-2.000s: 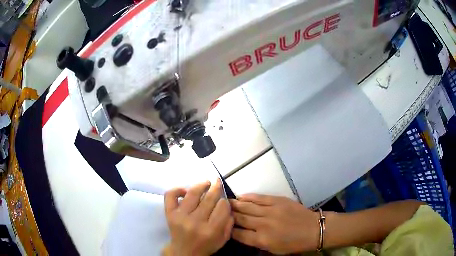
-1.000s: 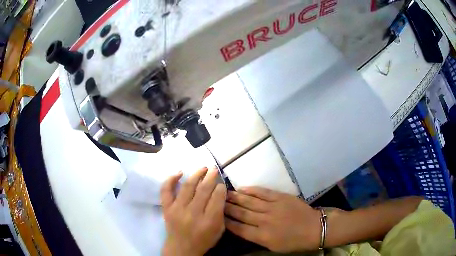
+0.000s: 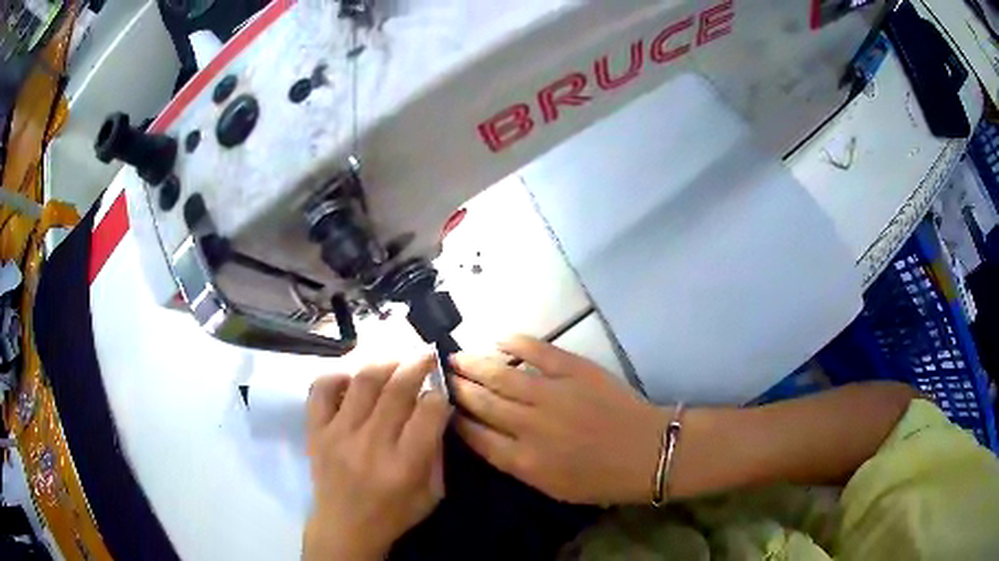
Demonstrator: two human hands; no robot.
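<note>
My left hand (image 3: 378, 444) lies flat with bent fingers on the pale fabric panel (image 3: 279, 438), its fingertips near the seam edge below the machine head. My right hand (image 3: 548, 422) lies flat on the black fabric panel (image 3: 482, 510), fingers close beside my left hand's. A narrow black strip runs between the fingertips towards the needle area. The needle and presser foot are hidden behind the black knob of the white BRUCE sewing machine head (image 3: 438, 164). Neither hand visibly grips anything.
A stack of pale cut pieces (image 3: 701, 252) lies right of the needle under the machine arm. A blue perforated basket (image 3: 931, 329) is at the right. A small black slab (image 3: 929, 71) lies at the far right. A dark strip (image 3: 82, 384) runs along the left table edge.
Both hands have moved up and left, closer to the needle area. More black fabric shows under my right hand. The dark gap at the left of the pale panel has mostly been covered.
</note>
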